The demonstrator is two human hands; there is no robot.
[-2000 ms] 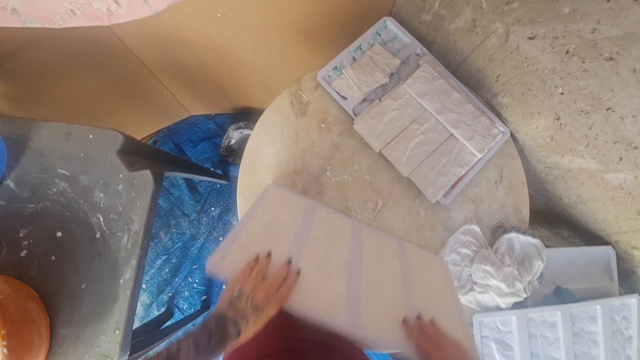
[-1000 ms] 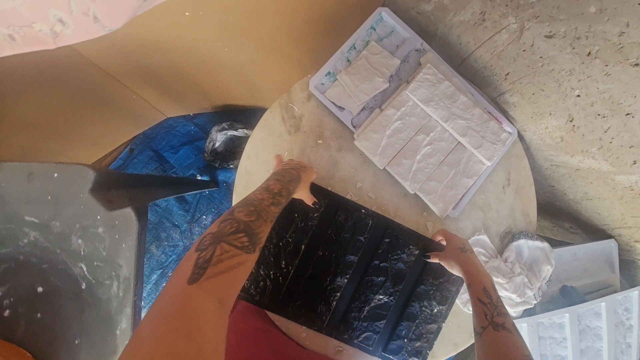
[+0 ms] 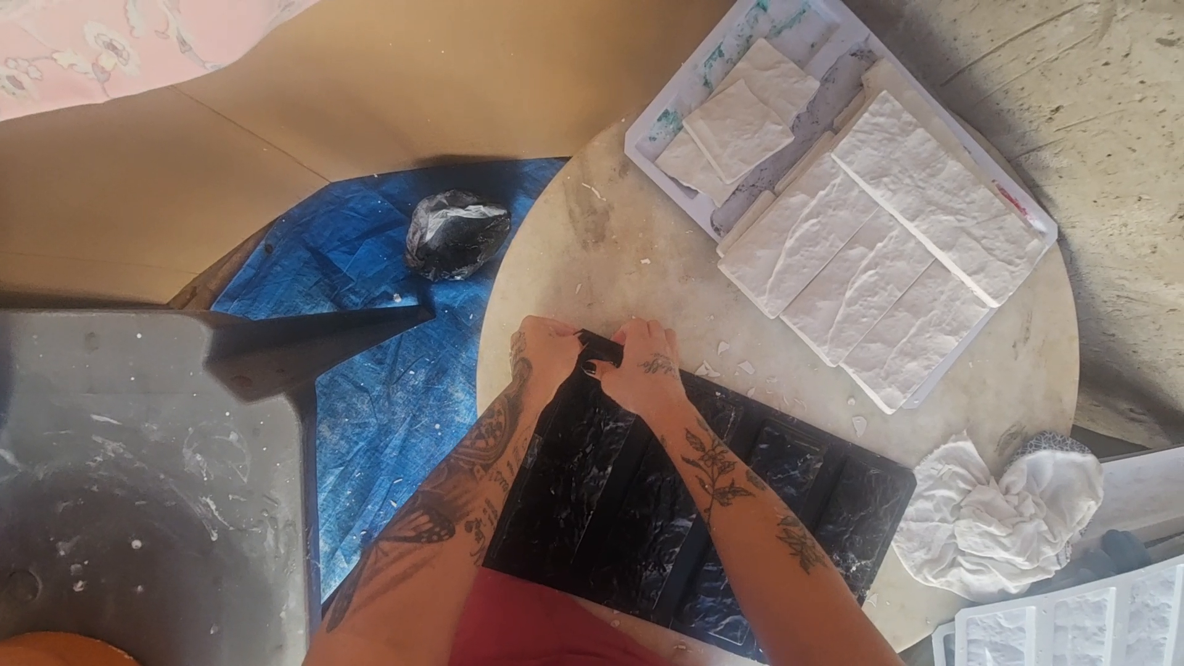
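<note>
A black plastic mould [image 3: 638, 509] with several long, rough-textured cavities lies at the near edge of the round stone-like table [image 3: 592, 240]. My left hand [image 3: 548, 351] pinches its upper left corner, and my right hand [image 3: 643, 365] grips the same rim just beside it, a thumb on the edge. White plaster-like textured tiles [image 3: 888, 250] lie stacked in a white plastic tray [image 3: 1036, 208] at the upper right of the table. Smaller square pieces [image 3: 740, 129] sit in the tray's upper left part. White crumbs are scattered between mould and tray.
A crumpled white cloth [image 3: 999, 518] lies at the table's right edge. Beyond it, a white mould [image 3: 1073, 620] holds white material. A grey plastic table [image 3: 139, 481] stands at left, with an orange container [image 3: 65, 647]. A plastic-wrapped bundle [image 3: 458, 234] rests on blue sheeting [image 3: 370, 462].
The mould's black cavities now face up, where a pale flat surface showed two seconds ago. My right hand has moved from the mould's right side to its upper left corner, beside my left.
</note>
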